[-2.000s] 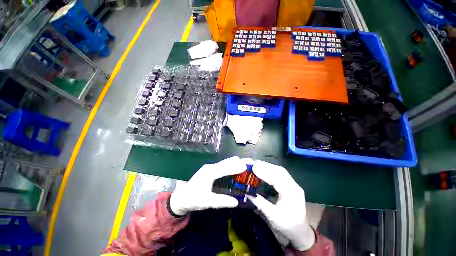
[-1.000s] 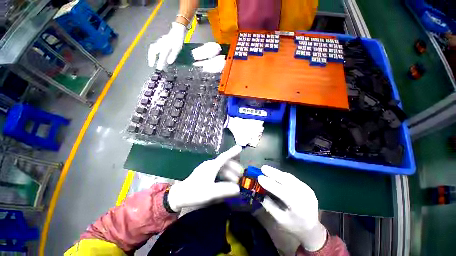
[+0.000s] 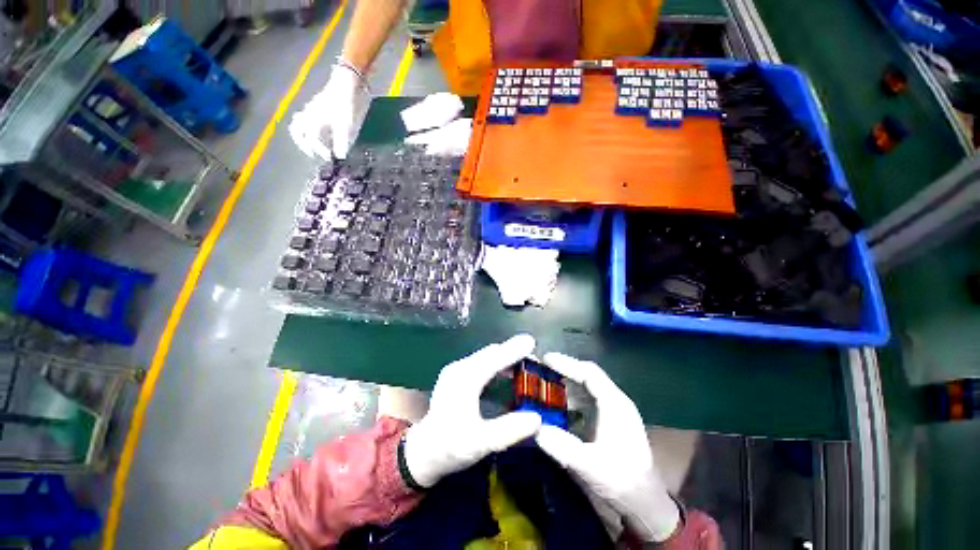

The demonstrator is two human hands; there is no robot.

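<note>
A small coil unit (image 3: 541,389) with a copper-orange middle and blue and black ends is held between both hands above the near edge of the green bench top. My left hand (image 3: 469,414), in a white glove, grips its left side with thumb and fingers. My right hand (image 3: 604,438), also in a white glove, grips its right side. The fingers hide parts of both ends of the unit.
A clear blister tray (image 3: 456,269) holds dark parts at left; another person's gloved hand (image 3: 327,116) touches its far corner. An orange board (image 3: 602,161) with small blue-and-white pieces rests over bins. A blue bin (image 3: 752,331) of black parts is at right. White gloves (image 3: 521,274) lie between.
My left hand has closed back onto the coil unit, and the unit has turned. The other person's hand has moved slightly left and down at the tray corner.
</note>
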